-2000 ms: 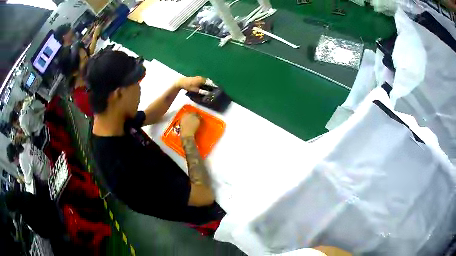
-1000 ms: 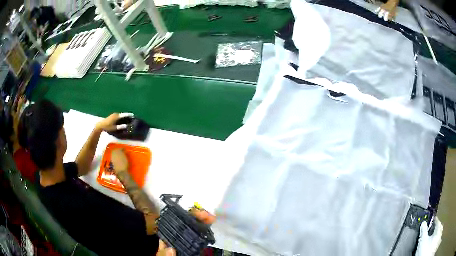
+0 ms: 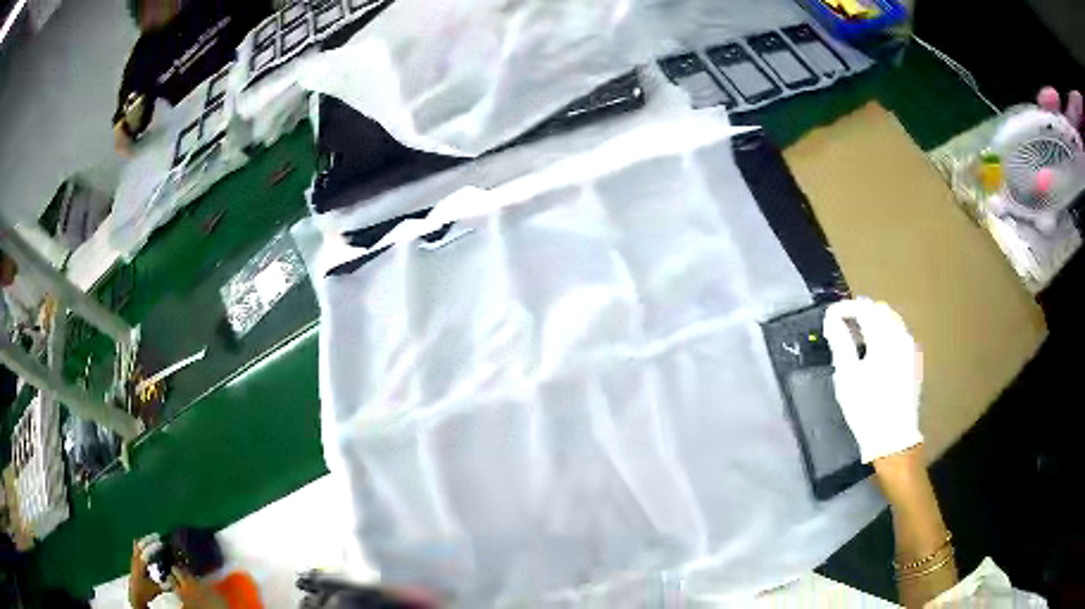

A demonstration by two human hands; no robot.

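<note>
My gloved right hand grips the upper right edge of a black housing with a large window and yellow dots at its solid end. The housing lies at the right side of a wrinkled white sheet; the glove hides part of its right edge. Dark tray surface shows beside the sheet at the upper right. At the bottom edge, a stack of black housings is cut off and blurred. A reddish patch beside it is my left hand, mostly out of the picture, at the stack.
A brown cardboard sheet lies right of the tray, with a small fan beyond. More housings and a blue bin are at the back. A neighbour's hands hold a dark part lower left; another person stands upper left.
The view has swung right, so the neighbour and orange tray moved to the lower left. My right hand and its housing came fully into view; the stack at my left hand dropped to the bottom edge.
</note>
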